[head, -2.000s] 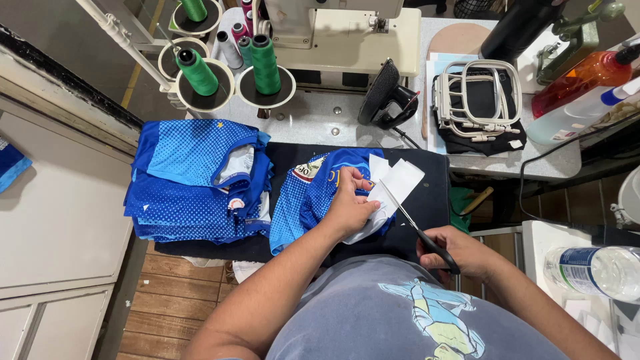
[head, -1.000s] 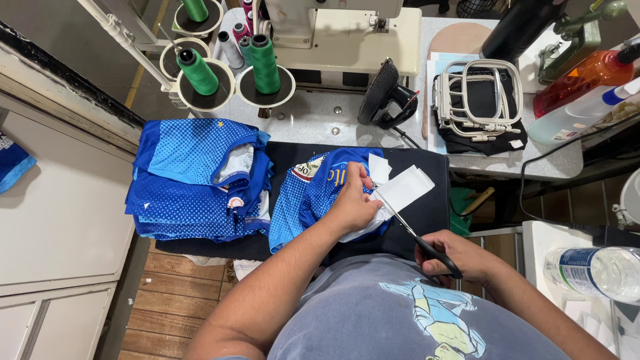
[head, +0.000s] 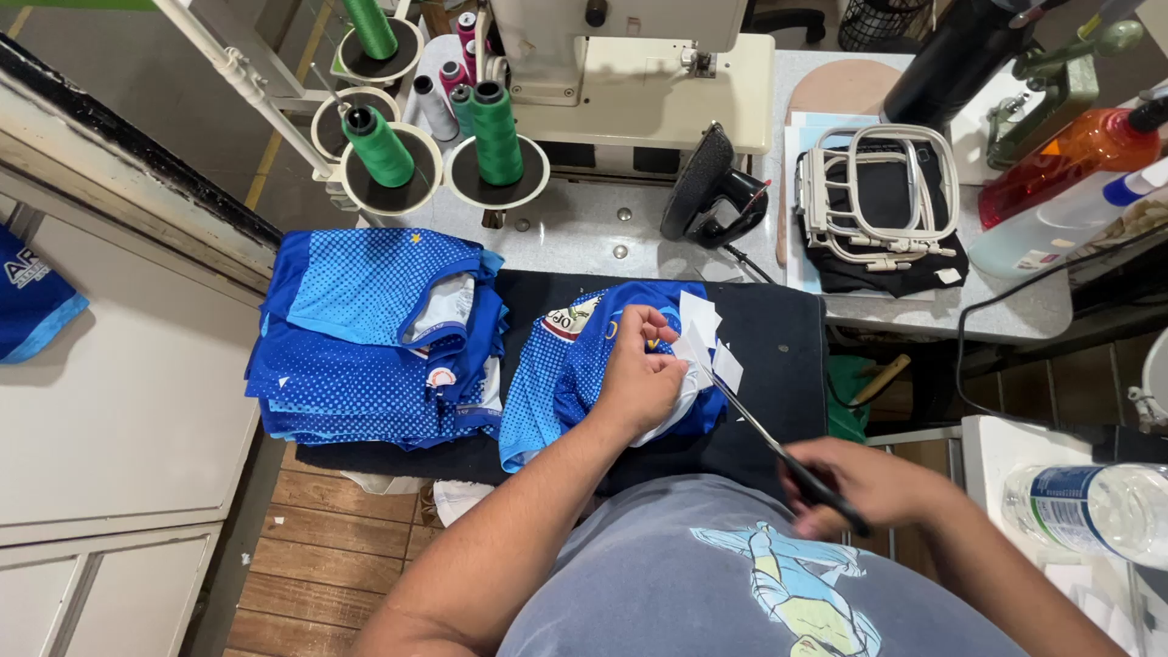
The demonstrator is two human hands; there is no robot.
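My left hand (head: 643,379) pinches a white backing sheet (head: 695,333) on a blue dotted jersey (head: 584,365), which lies bunched on a dark padded board (head: 776,365). Long scissors (head: 766,438) with black handles are in my right hand (head: 835,484), their blades pointing up and left to the sheet. The blade tips meet the sheet's lower edge; whether they are apart is hard to tell. A small white piece (head: 727,367) lies right of the blades. Left of the jersey is a stack of folded blue jerseys (head: 365,338).
Beyond the board stand a sewing machine (head: 657,91), green thread cones (head: 498,137) and a small iron (head: 716,196). Embroidery hoops (head: 876,201) rest on black cloth at the right, near spray bottles (head: 1068,164). A clear plastic bottle (head: 1095,511) is at the lower right.
The long white strip that stuck out to the right of my left hand now shows as smaller separate pieces. The scissors remain in my right hand.
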